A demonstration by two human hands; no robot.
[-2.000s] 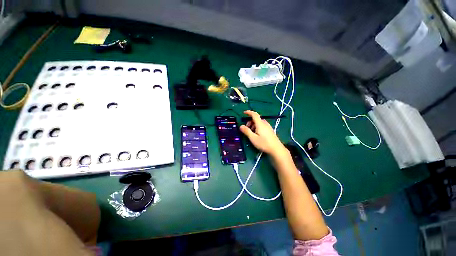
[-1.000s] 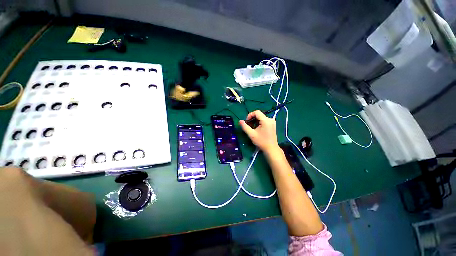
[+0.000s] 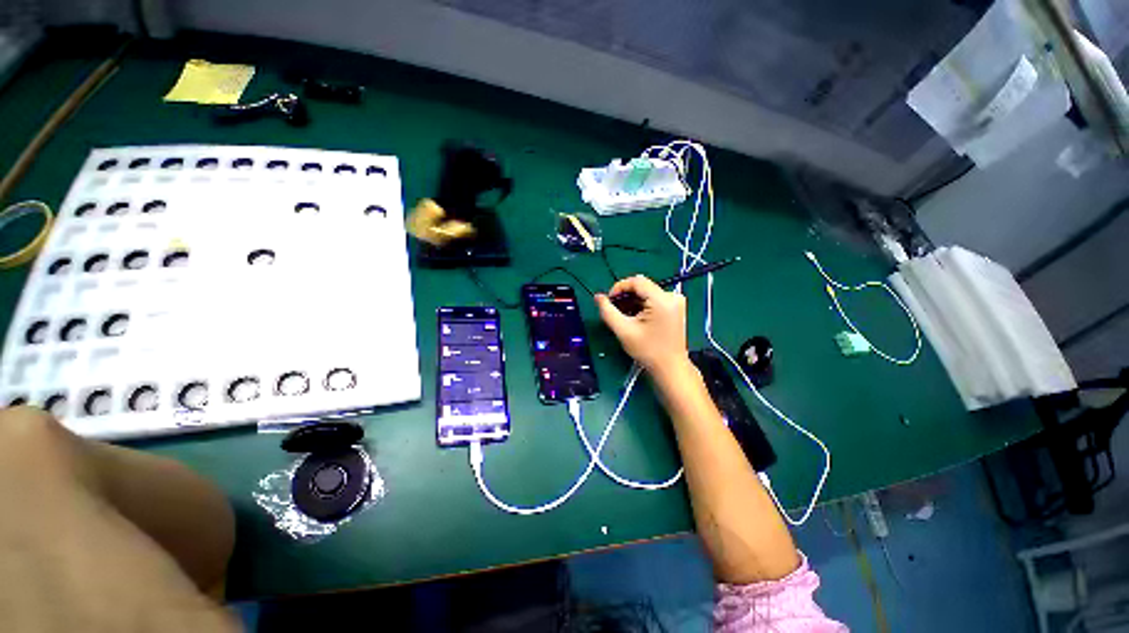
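My right hand (image 3: 646,324) is closed around a thin dark stick (image 3: 701,273), just right of the upper end of the test phone (image 3: 561,344). That phone shows a dark purple screen. The second test phone (image 3: 473,377) lies to its left with a brighter list screen. My left hand (image 3: 93,532) is large, blurred and cut off at the lower left edge; its fingertips and anything in it cannot be made out. The open round black case (image 3: 331,482) lies on crinkled clear plastic (image 3: 287,505). The third phone (image 3: 739,414) is dark and partly behind my right forearm.
A white tray (image 3: 223,309) with rows of pockets and dark pieces fills the left. A black stand (image 3: 466,235) with a yellow part and a power strip (image 3: 634,186) stand behind the phones. White cables (image 3: 823,458) loop at the right. A small black round item (image 3: 755,356) lies beside them.
My right hand has closed around the dark stick, which lay behind it and now slants up to the right. The yellow part by the stand has shifted left relative to the stand.
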